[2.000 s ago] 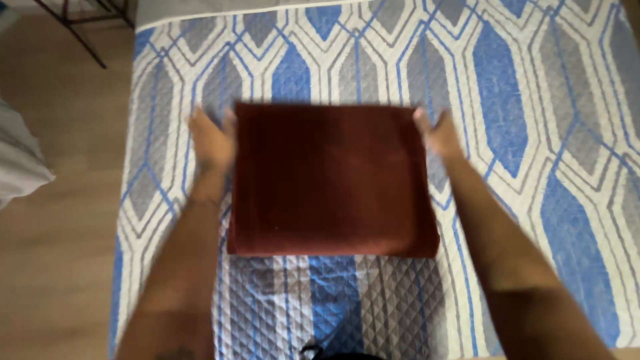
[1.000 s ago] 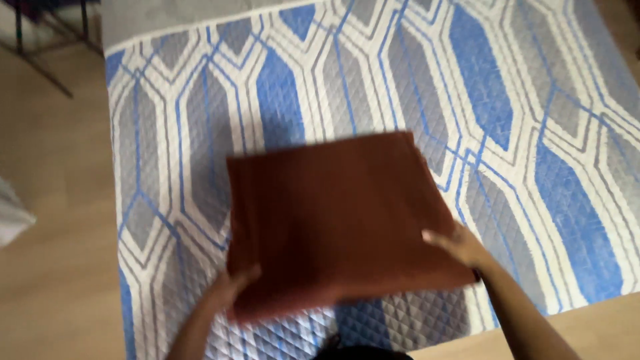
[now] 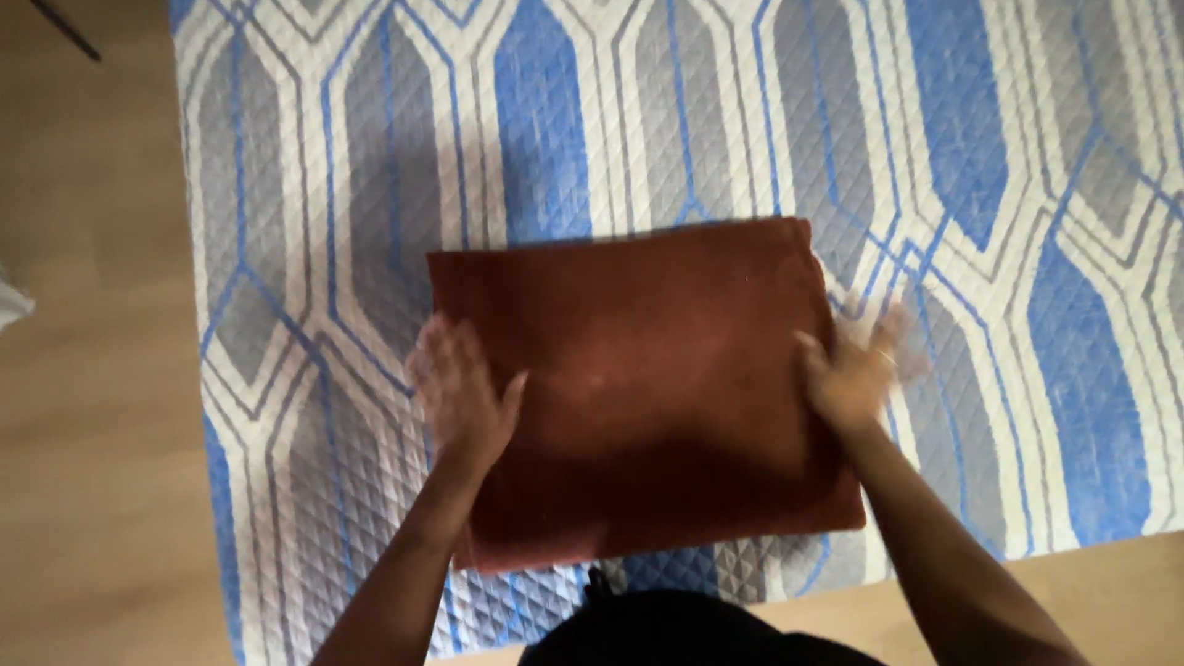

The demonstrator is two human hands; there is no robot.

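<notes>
A folded reddish-brown cloth point(image 3: 638, 370) lies as a near rectangle on a quilted bedspread point(image 3: 546, 120) with a blue, grey and white pattern. At its left edge my left hand point(image 3: 467, 388) rests flat, fingers extended and thumb apart, partly over the cloth. My right hand point(image 3: 856, 375) is at the right edge, blurred, with its fingers spread and its thumb over the cloth. Neither hand grips the fabric. The layers of the fold show faintly along the right side.
Wooden floor point(image 3: 92, 388) runs along the left side of the bed and shows again at the lower right. A bit of white fabric point(image 3: 11, 303) is at the far left edge. A thin dark bar point(image 3: 67, 28) shows at the top left.
Two seconds ago both hands held the cloth by its sides; one second ago they were at its lower left and right. Now the cloth lies on the bedspread and the fingers have spread.
</notes>
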